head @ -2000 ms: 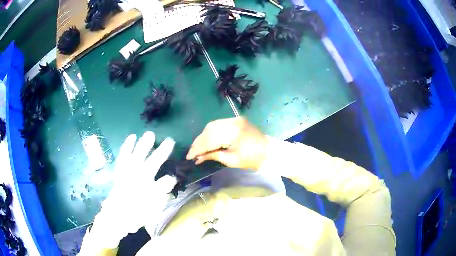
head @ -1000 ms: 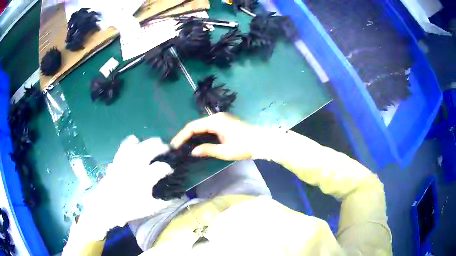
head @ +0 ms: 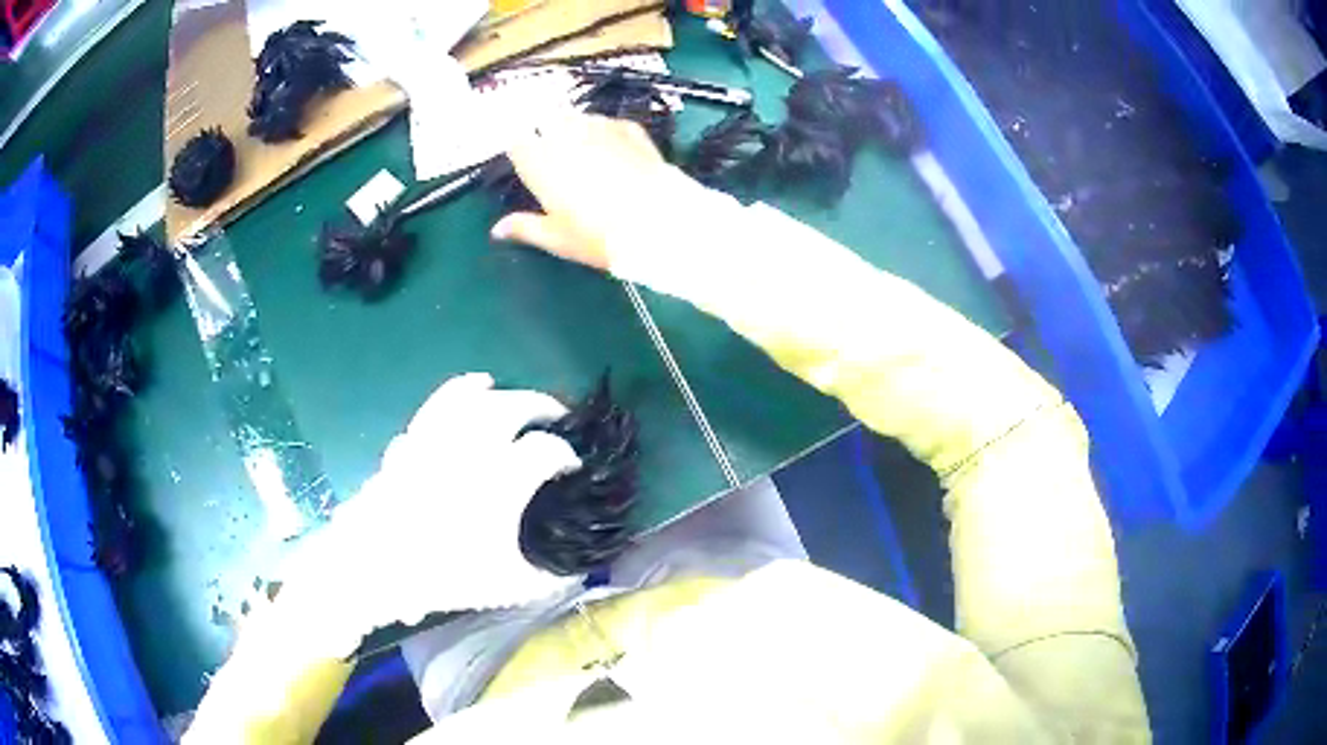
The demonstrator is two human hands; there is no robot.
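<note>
My left hand (head: 451,502), in a white glove, is shut on a black spiky hair part (head: 590,480) near the bench's front edge. Its pointed locks stick out to the right of the glove. My bare right hand (head: 582,189) is at the far side of the green bench top, over the white dotted sheet (head: 451,128) and the row of black spiky parts (head: 822,131). Its thumb and fingers are apart, with part of a dark piece showing between them. The hand and forearm hide some of the row and the bench below.
A cardboard sheet (head: 204,117) bears two black spiky parts. A white block (head: 374,197) lies beside another spiky part (head: 364,255). Clear tape (head: 240,349) runs down the left. Blue bins (head: 1077,335) with black pieces flank the bench. Thin dark tools (head: 699,90) lie at the far edge.
My right hand has left the part in my left hand and moved forward to the far row. My left hand still holds its part, now more exposed. The camera view has shifted slightly.
</note>
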